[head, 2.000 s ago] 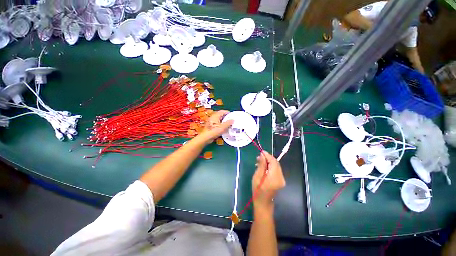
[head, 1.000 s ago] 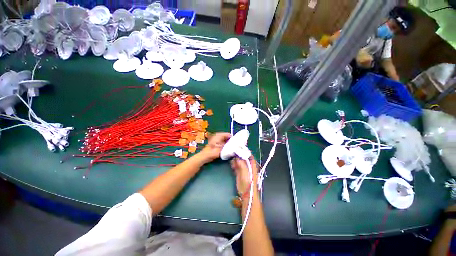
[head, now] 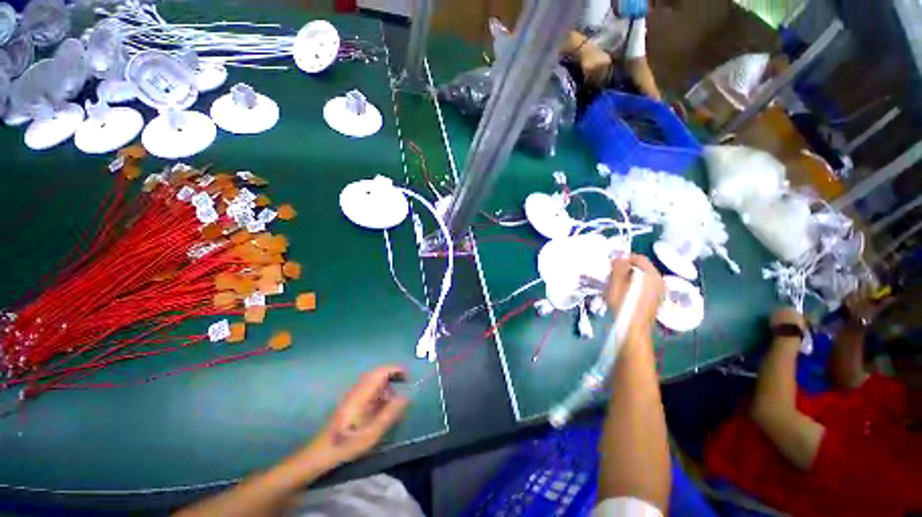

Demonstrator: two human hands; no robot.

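Note:
My right hand is over the right bench section, closed on a white disc unit. Its white cable hangs blurred toward the bench edge. The held disc overlaps other white discs, so its outline is hard to tell. My left hand is low over the green bench, fingers apart, with nothing clearly held. A white round disc lies ahead, its white cable curving down to a plug. The pile of red lead wires with orange tabs lies at the left.
More white discs stand at the back left. A slanting metal post rises by the dark gap. Beyond are a dark plastic bag, a blue crate and crumpled white bags. A red-clothed person is at the right; another person's arms are behind.
The view has shifted right. My right hand has carried the disc unit across the gap to the discs at the right. My left hand has let go of it and lies lower.

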